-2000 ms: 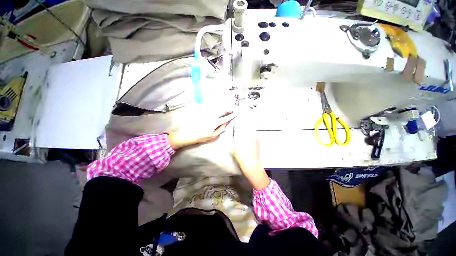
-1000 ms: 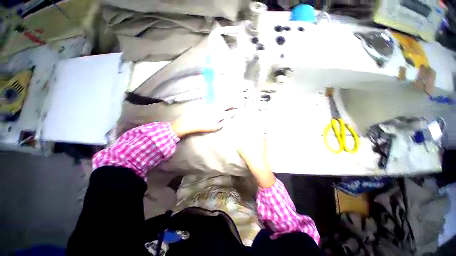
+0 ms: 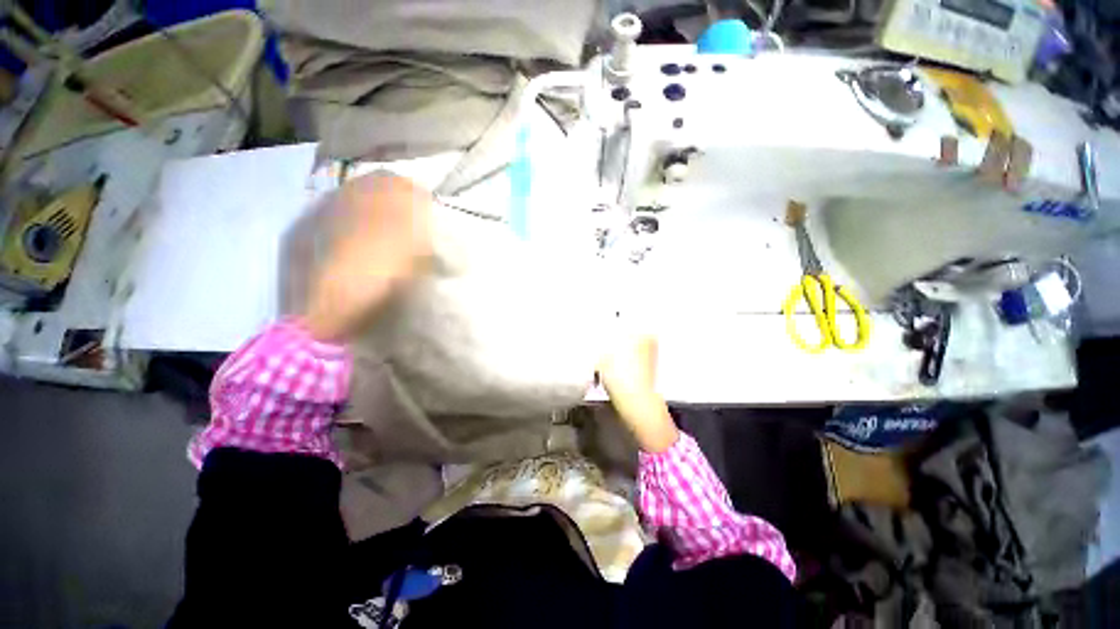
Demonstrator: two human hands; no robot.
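A taupe garment piece (image 3: 473, 338) lies over the front left of the machine bed and hangs over its front edge. My left hand (image 3: 369, 264) is blurred, on the piece's raised left part; its fingers seem to hold the cloth. My right hand (image 3: 633, 369) rests at the piece's right edge near the front of the bed; its fingertips are washed out by glare, so its grip is unclear. The needle area (image 3: 608, 227) of the white sewing machine (image 3: 762, 160) lies beyond my right hand. The cloth edge near it is lost in glare.
Yellow-handled scissors (image 3: 825, 310) lie right of the needle, with a small black tool (image 3: 935, 344) farther right. A light-blue strip (image 3: 520, 184) stands left of the needle. Taupe cloth (image 3: 412, 98) is heaped behind. A white board (image 3: 215, 246) lies left, a cream bin (image 3: 184, 74) at upper left.
My left hand has moved left, away from the needle, and the cloth's left part is lifted and folded over. My right hand has stayed almost in place. The view has shifted slightly.
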